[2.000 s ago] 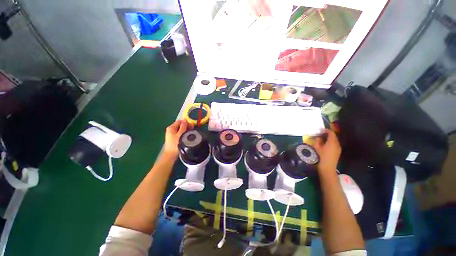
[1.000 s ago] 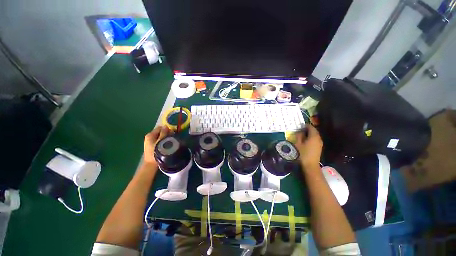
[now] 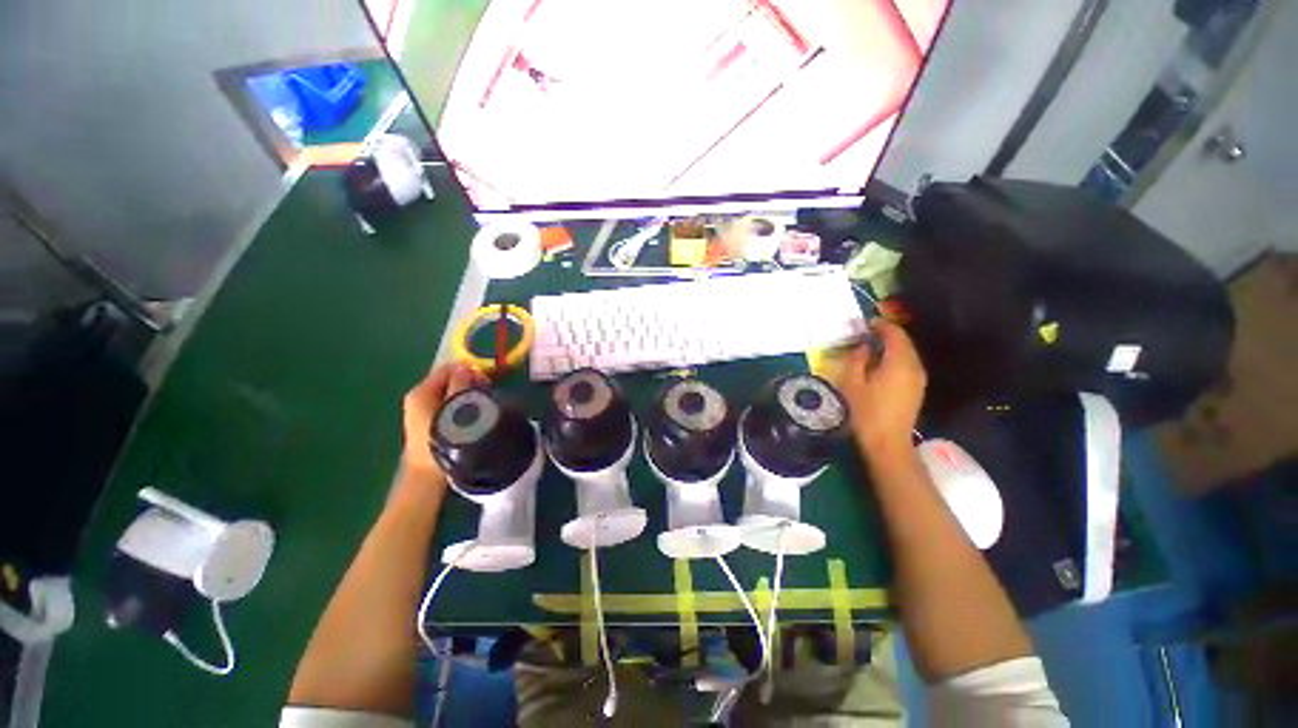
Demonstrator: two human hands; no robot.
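Note:
Several white security cameras with black ball heads stand in a row on the green bench: the leftmost (image 3: 487, 469), one beside it (image 3: 591, 441), a third (image 3: 690, 455) and the rightmost (image 3: 786, 448). Their white cords hang over the front edge. My left hand (image 3: 430, 415) is beside the leftmost head, its fingertips partly hidden behind it; its grip is unclear. My right hand (image 3: 885, 384) is between the rightmost head and the right end of the white keyboard (image 3: 698, 324), fingers near the keyboard corner; whether it holds anything is unclear.
A bright monitor (image 3: 669, 107) shows a reddish picture. A yellow tape roll (image 3: 494, 341) lies left of the keyboard, a white roll (image 3: 507, 248) above it. A mouse (image 3: 959, 494) and black bag (image 3: 1068, 299) are right. Another camera (image 3: 185, 555) lies left.
The monitor went dark, then lit up with one large picture. The keyboard now slants, its right end farther back. The hands stay beside the row of cameras.

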